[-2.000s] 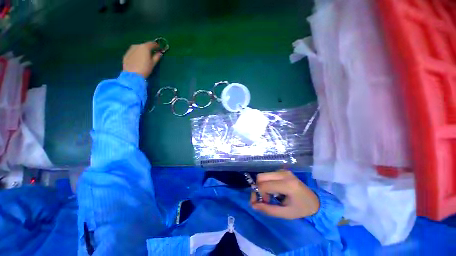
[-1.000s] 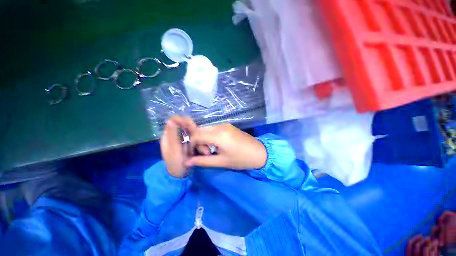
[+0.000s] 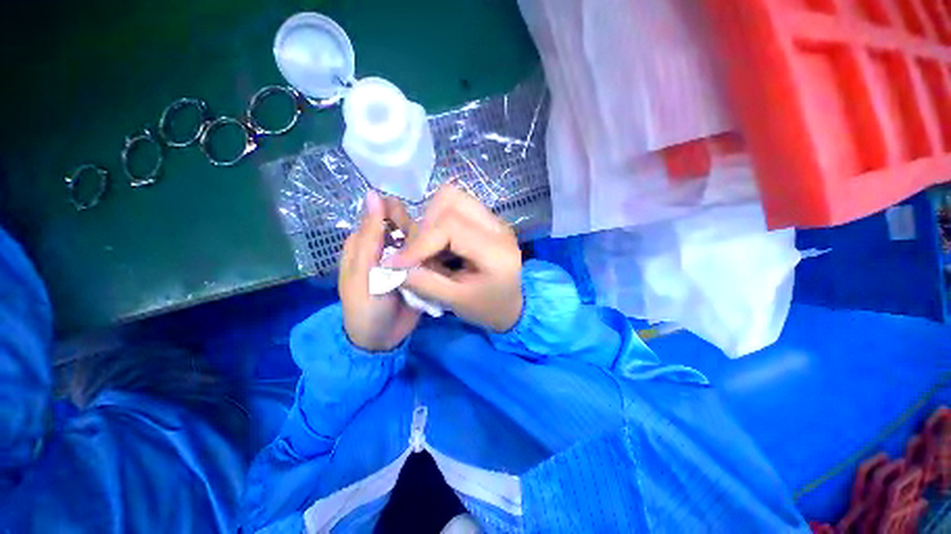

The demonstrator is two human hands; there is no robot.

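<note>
My left hand (image 3: 373, 282) and my right hand (image 3: 471, 261) meet in front of my chest, just off the bench edge. A small white cloth (image 3: 388, 280) is pinched between the fingers of both hands. A small shiny bit of metal, likely a ring part, shows at the left fingertips; the rest is hidden by cloth and fingers. Several silver rings (image 3: 228, 141) lie in a loose row on the green bench to the left. A white bottle (image 3: 388, 141) with its round lid (image 3: 314, 54) flipped open stands on the clear plastic film (image 3: 482, 146) just beyond my hands.
A red tray (image 3: 803, 156) with pockets is at the upper right, above thin white sheets (image 3: 615, 115). A white crumpled bag (image 3: 730, 297) hangs off the bench edge below. A blue-sleeved person (image 3: 136, 459) is at the lower left. Red racks (image 3: 902, 475) stand at the lower right.
My left hand has come back from the far bench to meet my right hand. The white cloth now shows between the fingers. The view has turned and shifted to the right.
</note>
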